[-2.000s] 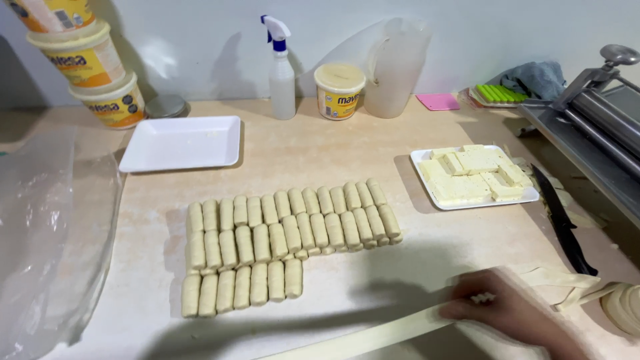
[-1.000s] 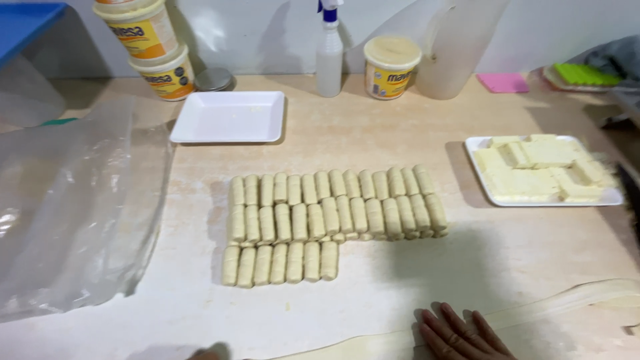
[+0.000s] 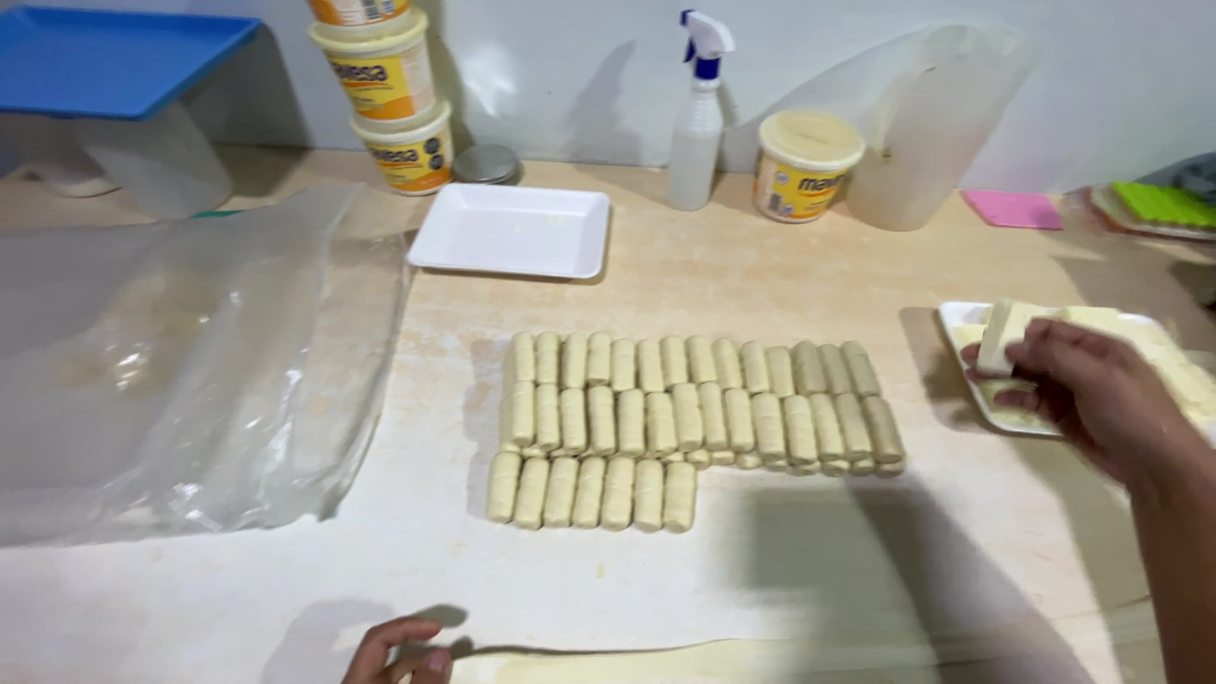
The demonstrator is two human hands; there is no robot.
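My right hand (image 3: 1092,389) grips a pale cheese stick (image 3: 1003,337) between thumb and fingers, over the white foam tray (image 3: 959,356) at the right. More pale cheese pieces (image 3: 1173,356) lie in that tray, partly hidden by the hand. At the bottom edge my left hand (image 3: 399,651) is only partly in view, fingers apart, beside the left end of a long flat dough strip (image 3: 655,662). Rows of wrapped dough rolls (image 3: 660,423) lie side by side in the middle, some stacked on others, with a shorter row (image 3: 591,492) in front.
An unfilled white foam tray (image 3: 513,231) is behind the rolls. Plastic sheeting (image 3: 190,380) covers the left side. Along the wall stand stacked margarine tubs (image 3: 404,157), a spray bottle (image 3: 696,142), another tub (image 3: 807,171) and a translucent pitcher (image 3: 912,142). A blue tray (image 3: 123,57) stands back left.
My right hand has moved from the dough strip to the cheese tray and taken hold of a stick. More of my left hand shows at the bottom edge.
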